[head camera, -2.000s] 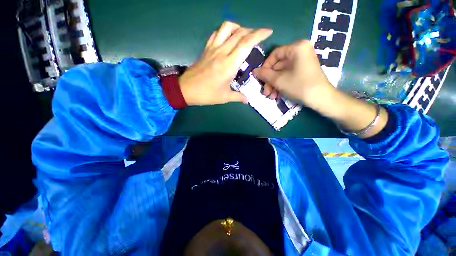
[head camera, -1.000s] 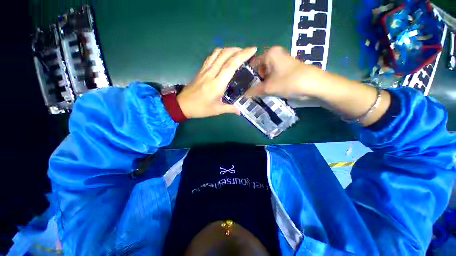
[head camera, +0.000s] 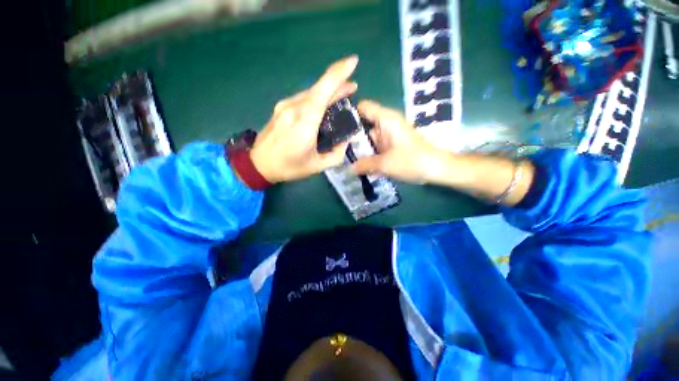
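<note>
A phone mid-frame assembly (head camera: 380, 199) lies tilted between my hands, silver-white at its near end, with a dark strip down its middle and a black patch at its far end. My left hand (head camera: 292, 141) holds its left side near the black patch, index finger raised. My right hand (head camera: 398, 145) is on its right side, fingers on the frame. The right fingertips are blurred, and I cannot tell whether they hold a small piece. A white sticker sheet with black shapes (head camera: 432, 63) lies beyond my right hand.
Two phone assemblies (head camera: 140, 123) lie side by side at the left. A red-rimmed bin of blue scraps (head camera: 584, 48) stands at the upper right, with loose scraps around it. Spare sticker sheets (head camera: 622, 123) lie at the far right. A pale-edged rail (head camera: 149, 28) runs along the back.
The view has shifted, bringing the rail in. The white area seen on the frame earlier now shows silver with a dark strip. Both hands remain at the phone; the right fingers have moved along it.
</note>
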